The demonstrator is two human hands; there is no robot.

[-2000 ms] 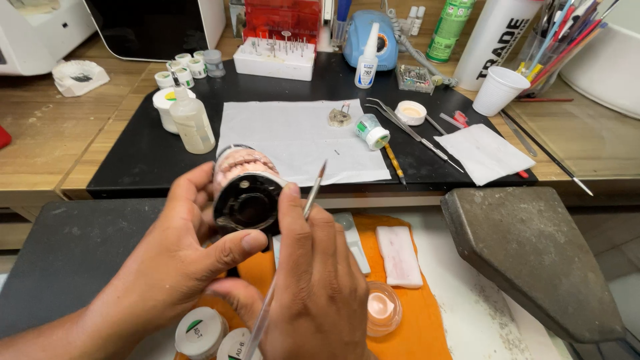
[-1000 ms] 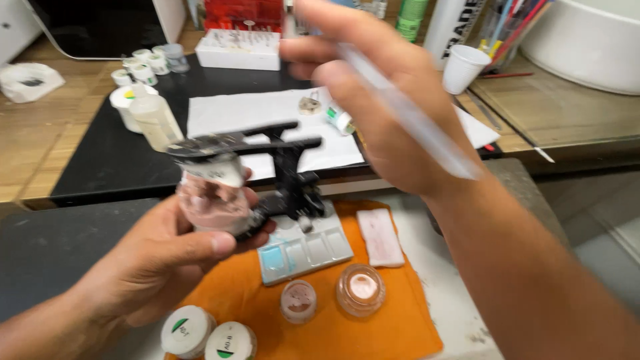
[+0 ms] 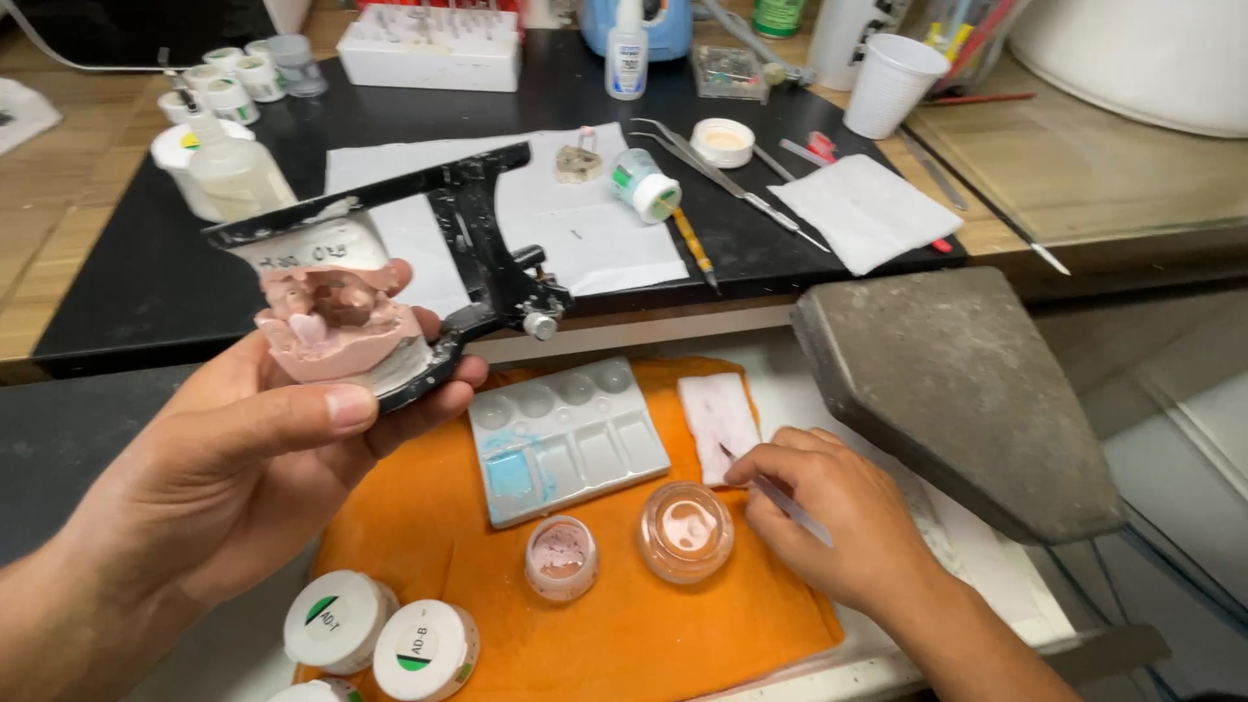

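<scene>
My left hand [image 3: 292, 429] holds a black dental articulator [image 3: 468, 214] with pink and white plaster jaw models [image 3: 336, 312] mounted in it, tilted, hinge to the right. Between the fingers of my right hand [image 3: 829, 507] is a slim brush with a translucent handle [image 3: 795, 512]; its dark tip touches or hovers over a folded white pad [image 3: 717, 414]. Left of that hand stand an open glass jar of pink material [image 3: 686, 531] and a small open jar of pinkish powder [image 3: 562, 558]. A grey mixing palette [image 3: 570, 439] with blue liquid in a well lies behind them.
An orange cloth [image 3: 624, 624] lies under the palette and jars. Lidded white jars [image 3: 426, 648] stand at its left. A worn armrest-like block [image 3: 946, 390] juts out at right. Behind are a dropper bottle [image 3: 234, 171], metal tweezers [image 3: 707, 171], a plastic cup [image 3: 892, 86] and a bur block [image 3: 429, 49].
My right hand has come down from in front of the bench to the white pad, brush still held. My left hand has turned the articulator so the models' open side shows.
</scene>
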